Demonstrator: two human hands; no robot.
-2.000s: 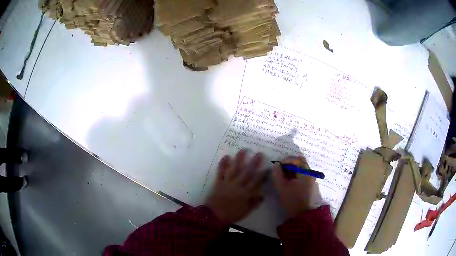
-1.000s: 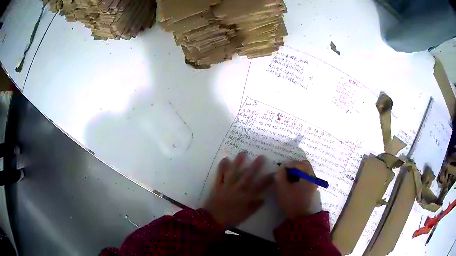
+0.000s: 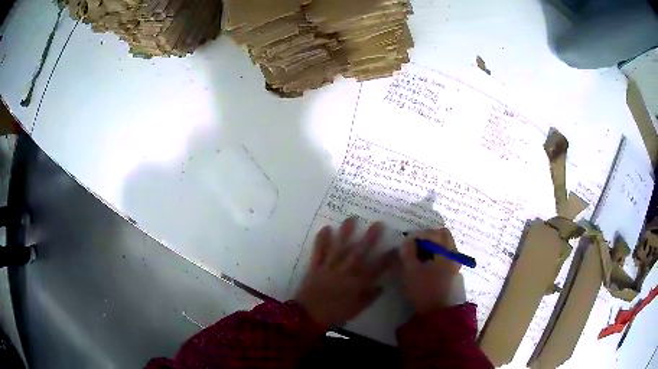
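The handwritten record sheet lies on the white table, with rows of writing in its upper and middle part. My left hand lies flat on the sheet's lower left part, fingers apart, holding nothing. My right hand grips a blue pen just to the right of it. The pen's dark tip points left, at or close to the paper below the lowest rows. Whether the tip touches the paper cannot be told.
Thick tan bundles stand at the top. Two narrow tied tan pieces lie right of my right hand, with curled tie strips. A red-handled tool is at the far right. The table edge curves along the lower left.
The right hand and pen have moved slightly right since two seconds ago, and the pen is angled a little differently. The left hand has stayed on the sheet. The view has shifted slightly.
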